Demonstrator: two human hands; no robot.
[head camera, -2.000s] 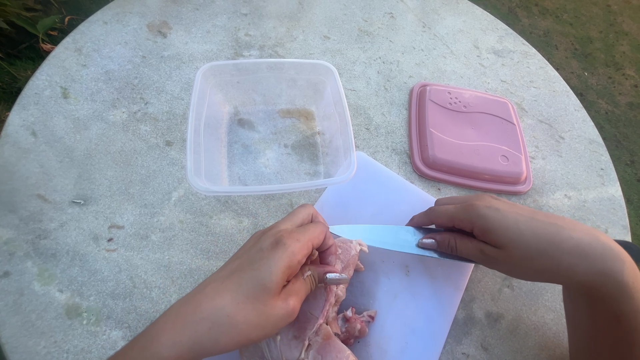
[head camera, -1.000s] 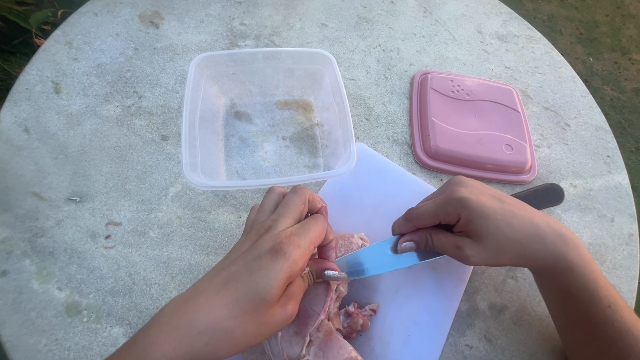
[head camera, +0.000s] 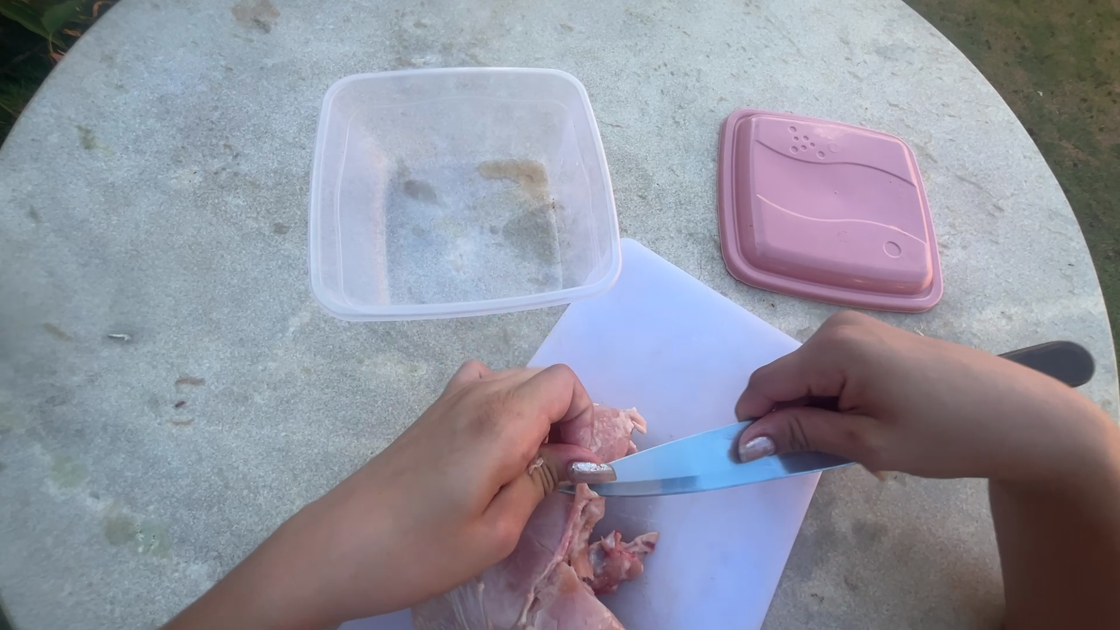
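Raw pale pink meat (head camera: 547, 560) lies on a white cutting board (head camera: 691, 332), partly hidden under my left hand (head camera: 499, 472). The thumb and fingers of that hand pinch the meat near its upper end. A knife (head camera: 691, 459) with a steel blade and dark handle is held in my right hand (head camera: 875, 402), thumb and fingers closed over the rear of the blade and the front of the handle. Its tip reaches the meat beside my left thumb, where the very end is hidden. A small reddish scrap of meat hangs at the right side of the piece.
A translucent square plastic container (head camera: 464, 306), with nothing solid in it, stands beyond the board at its upper left corner. A pink plastic lid (head camera: 831, 210) lies to the right of it. All rest on a round stone-like table (head camera: 175, 289) with grass past its edge.
The knife's blade, earlier above the meat's upper end, now lies lower against the meat, and its handle end points more upward to the right. My left hand keeps its pinch on the meat.
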